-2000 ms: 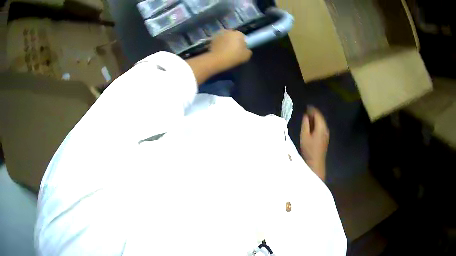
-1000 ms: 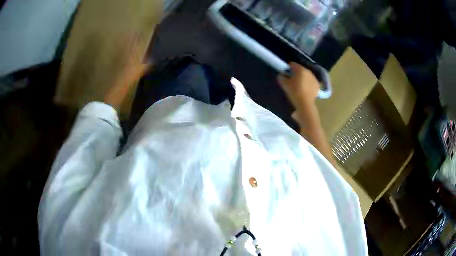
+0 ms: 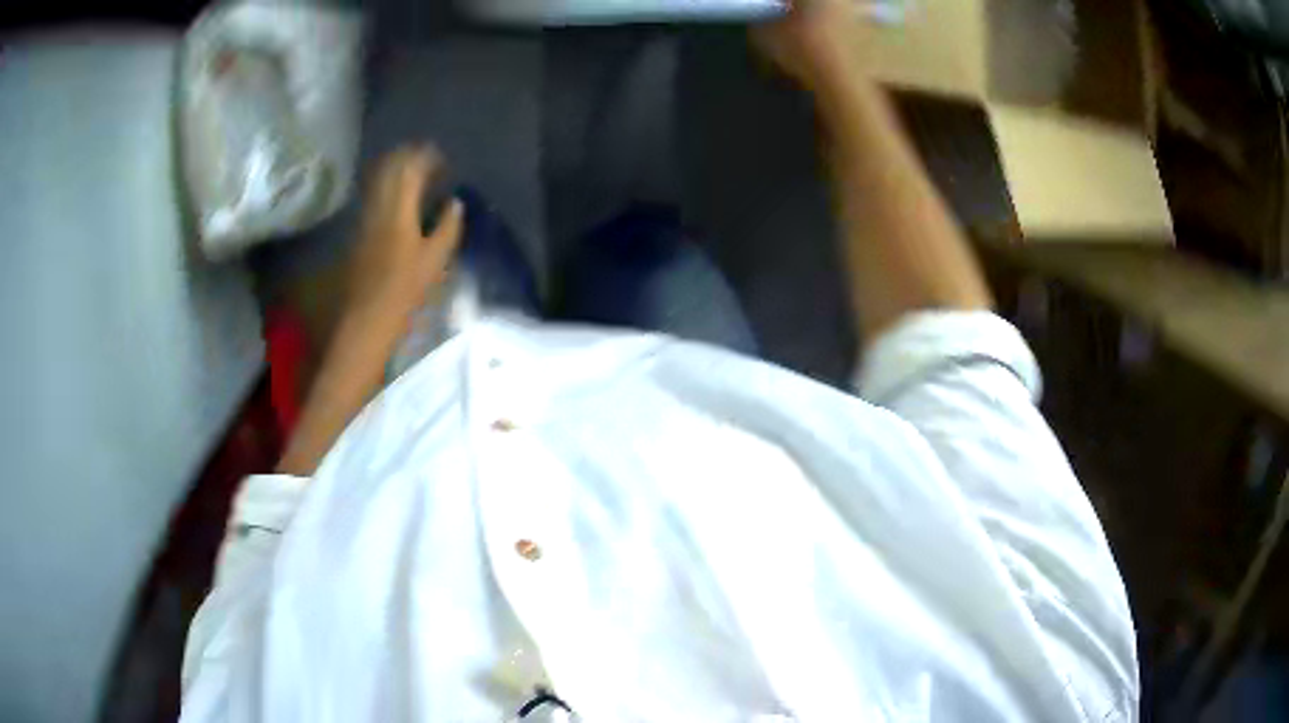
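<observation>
A pale trolley handle runs along the top edge, blurred and cut off by it. My right hand is at the handle's right end with the arm stretched forward; it seems closed on the handle, though blur and the picture edge hide the fingers. My left hand is bare and empty in front of my body at the left, thumb and fingers apart, away from the handle. What the trolley carries is out of the picture.
An open brown carton stands at the upper right, with more cardboard beside it. A whitish bag-like bundle is at the upper left, by a large pale surface. Something red shows beside my left forearm. Grey floor lies ahead.
The handle has shifted to the top edge and the tray load has left view. My right hand stays at the handle. My left hand has moved clear of the left carton, which is gone from view.
</observation>
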